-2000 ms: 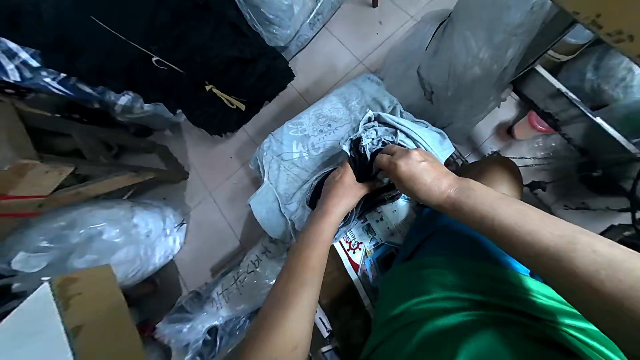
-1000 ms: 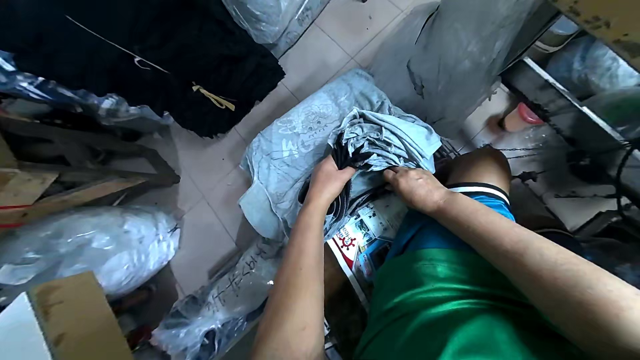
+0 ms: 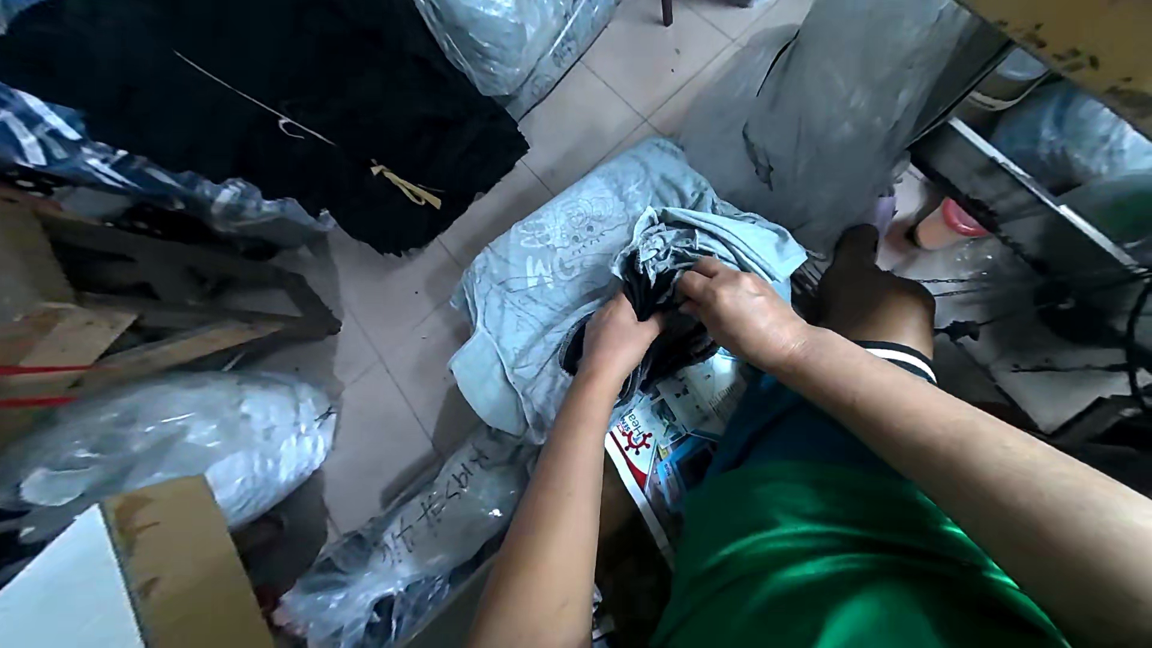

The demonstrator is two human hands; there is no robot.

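Observation:
A light blue printed cloth (image 3: 558,243) lies in front of my lap, with gathered folds of light blue and dark fabric (image 3: 670,243) heaped on its right part. My left hand (image 3: 619,337) grips the dark fabric at the lower left of the gathers, its fingertips partly hidden in the folds. Just to the right, my right hand (image 3: 742,310) pinches an edge of the same bunch. Under the cloth, by my lap, shows a printed paper or cardboard sheet (image 3: 697,396) that bears writing.
Black fabric (image 3: 270,99) with a beige tie spreads at upper left. Clear plastic bags (image 3: 180,441) lie at left, a marked one (image 3: 432,531) at bottom. A cardboard box (image 3: 180,567) stands lower left. Grey sheeting (image 3: 828,108), a metal frame (image 3: 1044,189) and a pinkish cup (image 3: 945,225) are at right.
My right hand has moved from the right side of the gathered fabric in to its middle, close to my left hand. The bunch, spread wider one second ago, is now more drawn together.

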